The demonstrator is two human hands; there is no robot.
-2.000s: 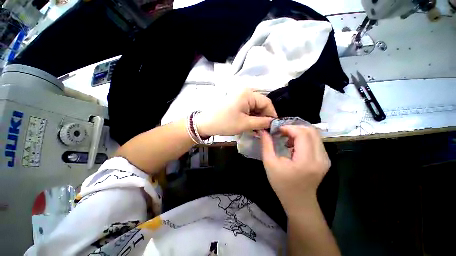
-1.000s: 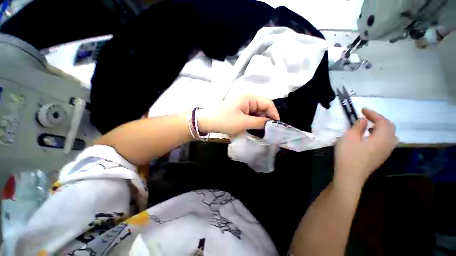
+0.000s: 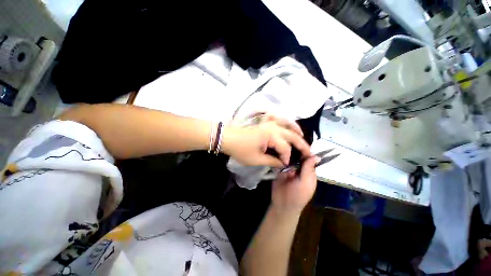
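The black garment (image 3: 161, 38) lies heaped on the table, with white lining (image 3: 290, 89) crumpled over it. My left hand (image 3: 266, 141) is at the table's front edge, its fingers bent at the seam, where a bit of the white cloth (image 3: 245, 175) hangs below. My right hand (image 3: 295, 186) is close against the left fingertips and grips the thread snips (image 3: 327, 157), whose two blades stick out to the right, apart. The seam edge and what the left fingers pinch are mostly hidden by the hands.
A white sewing machine head (image 3: 401, 83) stands at the right, its needle area beside the black cloth. Ring-handled scissors (image 3: 416, 180) lie at the table's right end. Part of another machine (image 3: 19, 54) is at the left. White cloth (image 3: 449, 226) hangs at the far right.
The snips have left the table and are now in my right hand, which has come back to my left fingers. The view has turned to the right, showing more of the machine and the scissors.
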